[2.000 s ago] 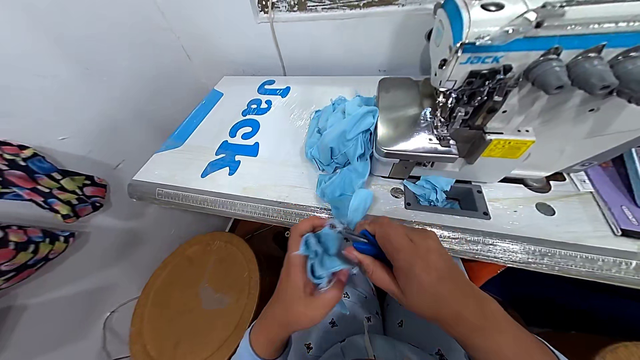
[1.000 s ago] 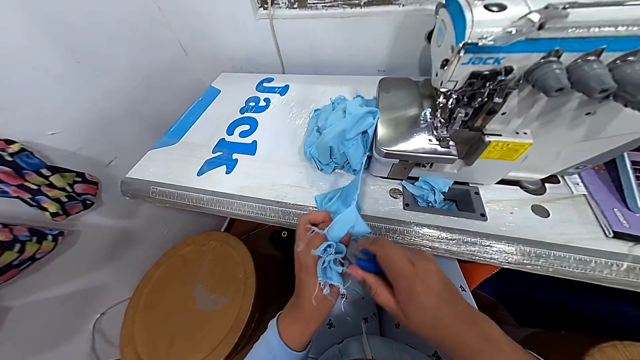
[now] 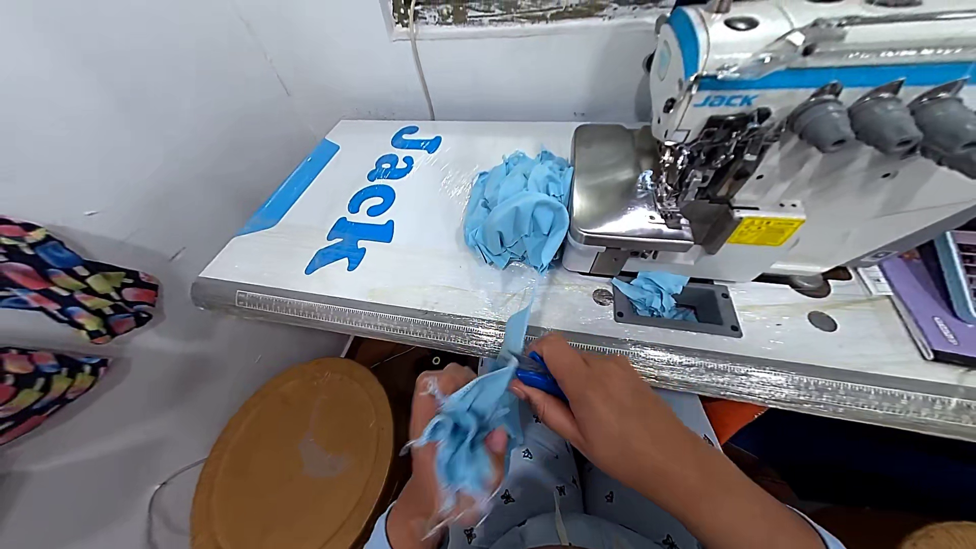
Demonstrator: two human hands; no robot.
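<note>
My left hand (image 3: 450,435) grips a bunch of light blue fabric pieces (image 3: 469,427) with frayed edges, below the table's front edge. In my right hand (image 3: 587,396) is a small blue-handled cutting tool (image 3: 540,375), its tip against the fabric beside my left hand; its blades are mostly hidden. A narrow blue strip (image 3: 520,328) rises from the bunch toward a gathered pile of the same fabric (image 3: 520,210), which lies on the white sewing table (image 3: 427,267) against the metal plate of a Jack overlock machine (image 3: 724,152).
Blue scraps (image 3: 656,296) sit in a grey-framed opening (image 3: 717,309) in the tabletop. A round brown stool top (image 3: 293,457) stands below left. Patterned fabric (image 3: 76,282) is at the far left. A purple notebook (image 3: 926,305) lies at the right, and a cable hangs on the wall.
The fabric stretch between the pile and my hands has become narrower, and the pile looks more compact. More fabric is bunched in my left hand. The blue-handled tool remains in my right hand.
</note>
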